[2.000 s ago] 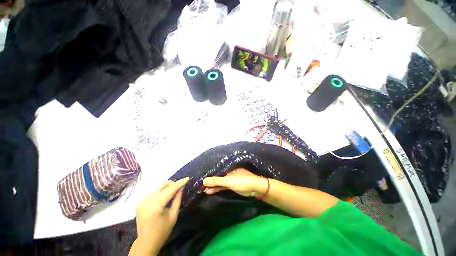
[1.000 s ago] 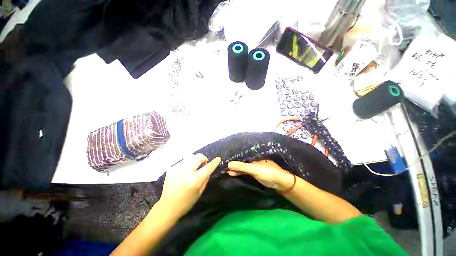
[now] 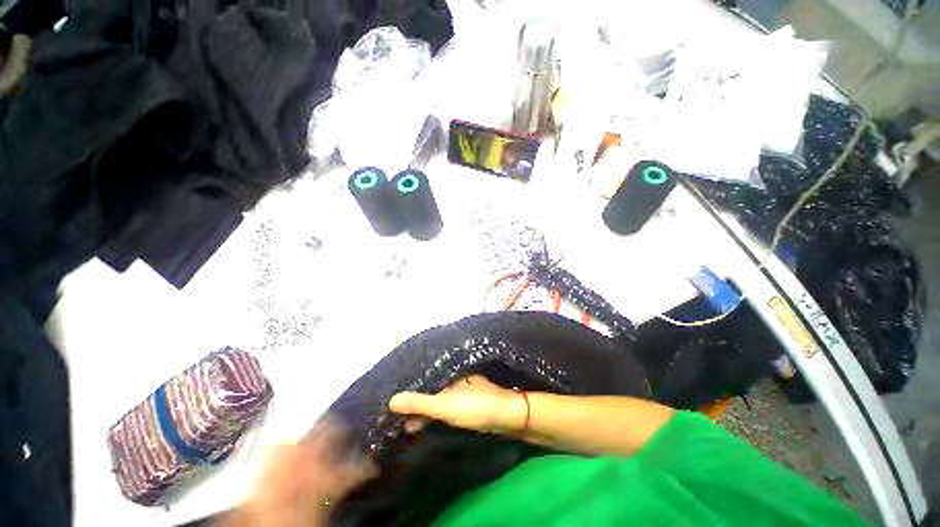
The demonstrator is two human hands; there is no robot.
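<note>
A black garment piece [image 3: 608, 360] lies over my lap and the table's front edge, with a trim [image 3: 479, 348] of silver flecks curving along it. My right hand [image 3: 459, 406] pinches the garment at the trim, thumb on top. My left hand [image 3: 299, 484] is blurred by motion at the lower left, beside the garment's left part. Whether it holds a needle or thread cannot be seen.
A striped bundle [image 3: 189, 424] lies at left. Two thread cones [image 3: 414, 206] stand mid-table, another cone [image 3: 639, 198] at right. A smartphone [image 3: 493, 150] is behind. A dark speckled trim length [image 3: 582, 293] covers orange-handled scissors [image 3: 507, 291]. Dark garments [image 3: 113, 124] fill the far left.
My left hand has moved away from the trim, down and to the left. My right hand keeps its pinch on the garment. The camera view has shifted back and forth.
</note>
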